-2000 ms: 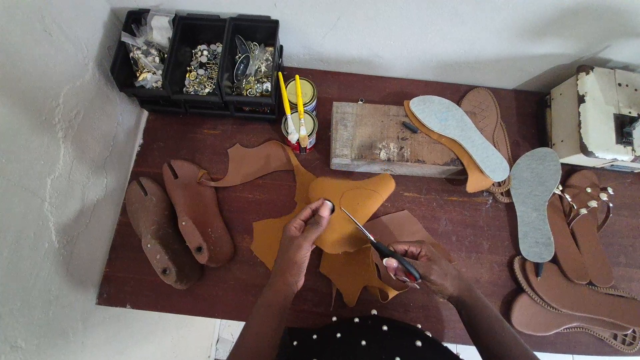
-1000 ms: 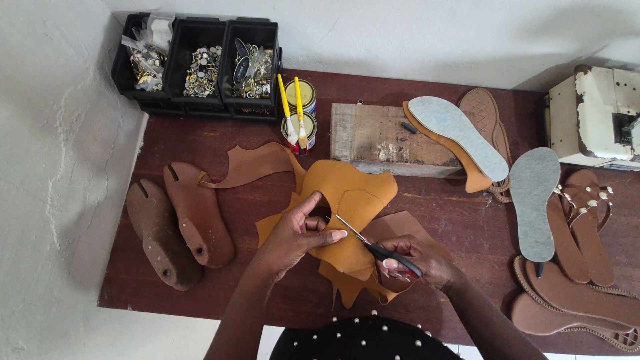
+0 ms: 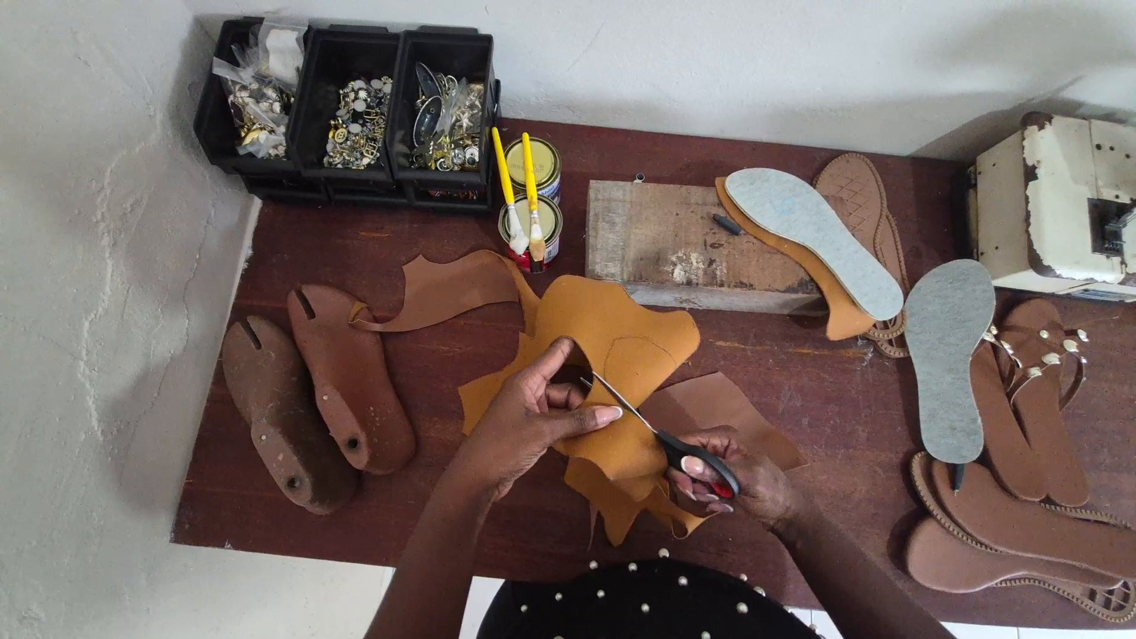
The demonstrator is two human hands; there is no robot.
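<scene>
My left hand (image 3: 541, 413) pinches a tan leather piece (image 3: 635, 324) by its edge, thumb and fingers near a cut-out gap. A curved line is drawn on that leather. In my right hand (image 3: 732, 479) are black-handled scissors (image 3: 670, 444) with red inside the loop; their blades are parted at the leather, close to my left thumb. Beneath lie tan leather scraps (image 3: 612, 501) and a brown leather piece (image 3: 723, 413). A brown strip of leather (image 3: 457, 293) stretches toward the shoe lasts.
Two shoe lasts (image 3: 355, 382) lie left. Black bins (image 3: 351, 106) of metal fittings, tins with yellow brushes (image 3: 530, 200) and a wooden block (image 3: 657, 231) stand behind. Grey insoles (image 3: 950, 355), brown sandals (image 3: 1012, 426), soles (image 3: 1038, 524) and a cream machine (image 3: 1052, 204) are right.
My left hand has shifted its hold on the tan leather, and the leather has turned and been raised away from me. The scissors remain in my right hand.
</scene>
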